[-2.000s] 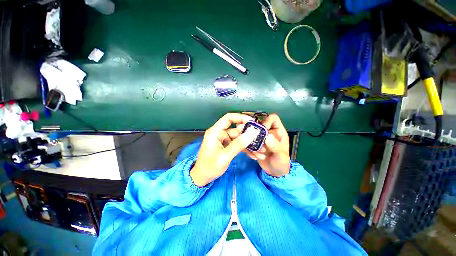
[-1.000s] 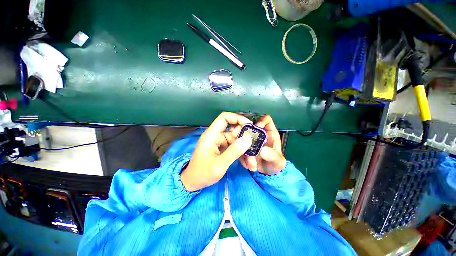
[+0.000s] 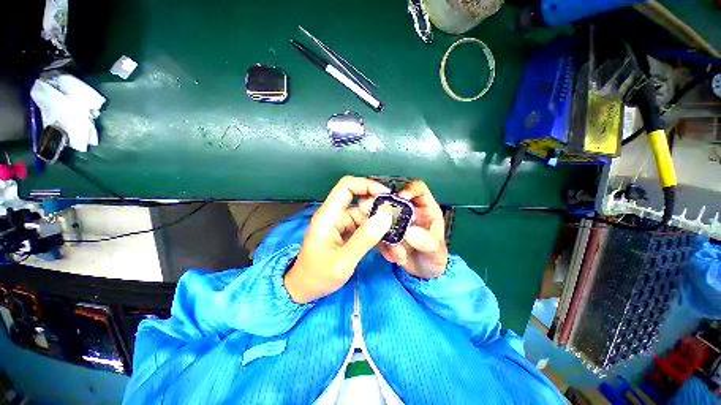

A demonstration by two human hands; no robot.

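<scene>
The watch case (image 3: 398,222), a dark rounded square with a shiny rim and small parts inside, is held just in front of the mat's front edge. My left hand (image 3: 334,241) grips its left side, with the thumb over its open face. My right hand (image 3: 424,234) holds its right side with bent fingers. A dark piece, possibly a cover, shows between the fingertips behind the case; its join to the case is hidden. Both hands are bare.
On the green mat (image 3: 182,134) lie a second watch unit (image 3: 266,84), a silvery cover (image 3: 346,128), a pen (image 3: 353,85), tweezers (image 3: 340,57), a thin loop (image 3: 231,138) and a tape roll (image 3: 467,70). White cloth (image 3: 69,107) is left; a blue soldering station (image 3: 540,99) is right.
The camera view has shifted, so the bench things sit further left in the picture. Both hands still hold the case, which has tilted slightly between the fingers.
</scene>
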